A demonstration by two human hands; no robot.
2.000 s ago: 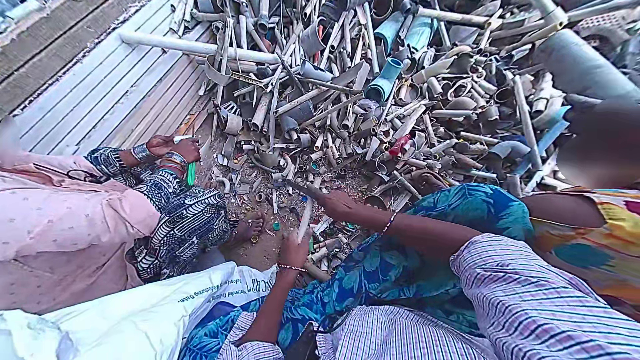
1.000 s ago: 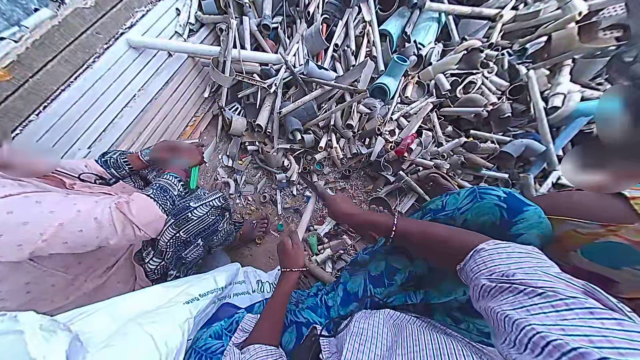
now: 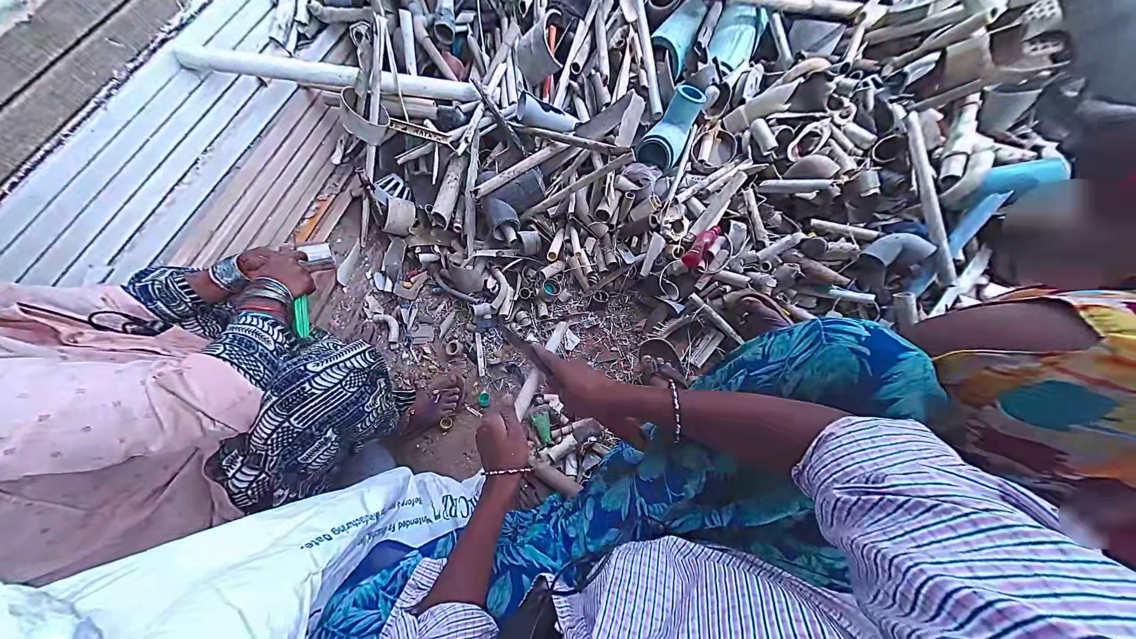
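At the lower middle my left hand (image 3: 501,437) is closed on the near end of a pale plastic pipe (image 3: 536,377), which slants up and to the right. My right hand (image 3: 577,386) grips a dark blade-like tool (image 3: 519,344), whose tip points up and left across the pipe. The tool's handle is hidden in my fist. Just beyond both hands small pipe scraps and chips lie on the dirt ground. A green plastic piece (image 3: 541,426) and short pale pipe pieces (image 3: 568,444) lie beneath my right wrist.
A large heap of scrap plastic pipes (image 3: 603,186) rises ahead, with a blue pipe fitting (image 3: 673,126) in it. At left a co-worker's hands (image 3: 282,271) hold a pale piece; another person sits at right. A white sack (image 3: 266,550) lies at lower left, ridged pale panels (image 3: 160,151) at upper left.
The pipe between my hands is lower and more slanted than two seconds ago, when it stood more upright. Both hands keep their hold. The co-worker's hands at left have shifted slightly.
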